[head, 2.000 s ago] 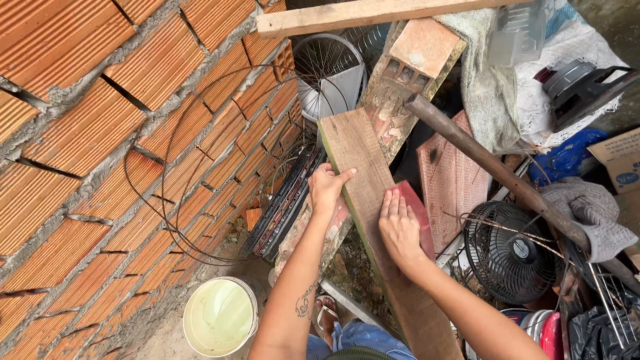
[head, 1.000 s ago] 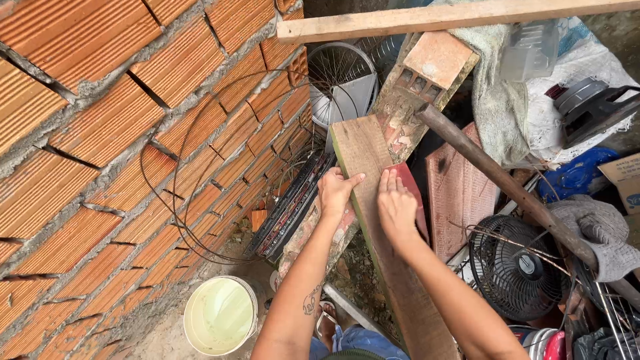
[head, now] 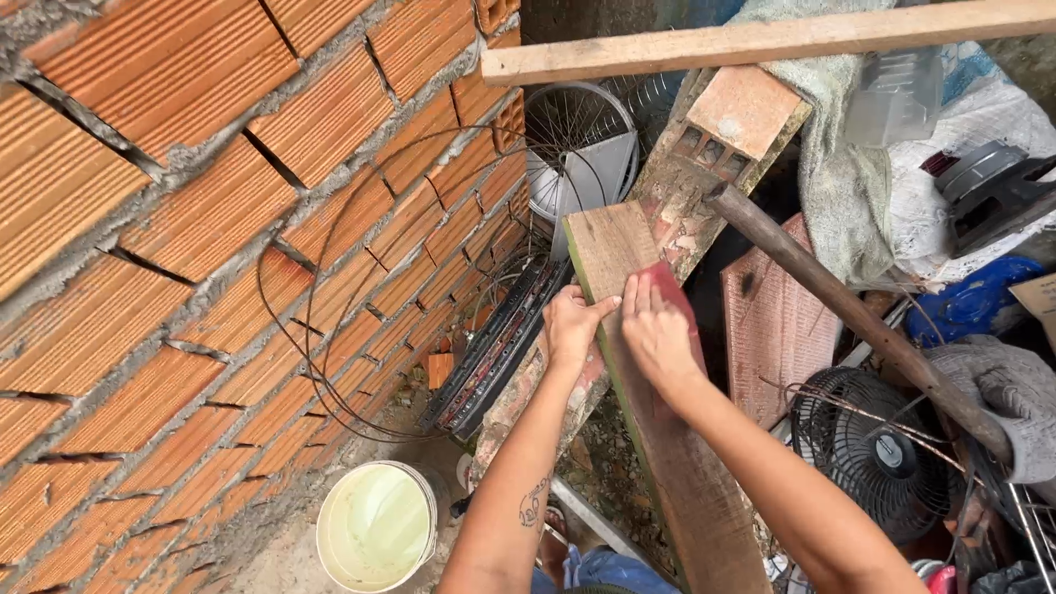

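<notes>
A wooden plank [head: 701, 487] with a green left edge lies across a weathered board [head: 660, 186]. My left hand [head: 573, 323] grips the plank's left edge, thumb on its top face. Flat on the plank beside it, my right hand [head: 660, 334] presses a red sheet [head: 672, 293], which looks like sandpaper, with its fingers close together. Part of the sheet hangs over the plank's right edge, and part is hidden under the hand.
A hollow-brick wall [head: 247, 223] stands at left, with a wire loop beside it. A white bucket [head: 377, 526] sits below. A wooden pole [head: 858, 318], black fan [head: 879, 454] and hollow brick [head: 742, 111] lie to the right. A wooden batten [head: 742, 43] crosses the top.
My right hand has moved up along the plank with the red sheet since the earliest frame. My left hand stays at the plank's left edge.
</notes>
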